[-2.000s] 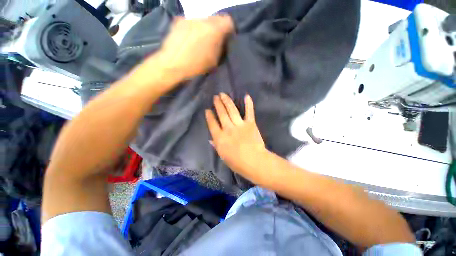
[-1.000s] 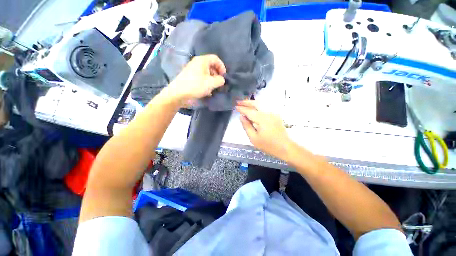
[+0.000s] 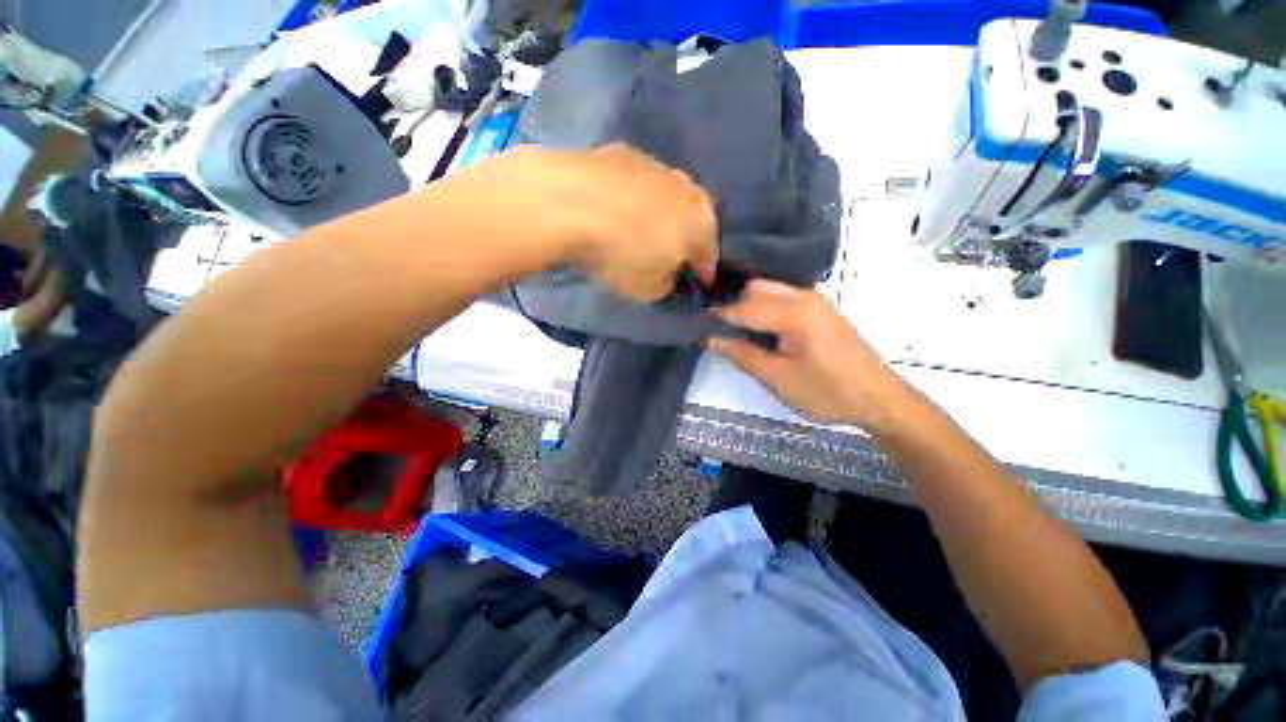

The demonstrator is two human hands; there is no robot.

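The dark grey garment (image 3: 748,155) lies bunched on the white table, with one narrow part hanging over the front edge. My left hand (image 3: 642,226) is closed on the garment's near edge, its knuckles up. My right hand (image 3: 804,346) pinches the same edge just to the right, between thumb and fingers. A small dark fold shows between the two hands. The fingertips of my left hand are partly hidden.
The white JACK sewing machine (image 3: 1128,155) stands at the right, with a smartphone (image 3: 1158,308) and green and yellow scissors (image 3: 1247,449) near it. A second machine (image 3: 289,155) is at the left. A blue bin (image 3: 529,536) and red stool (image 3: 374,466) are below.
The garment was spread wide and is now bunched in a smaller heap. My left hand has moved right over it, and both hands now meet at its near edge. The view has shifted.
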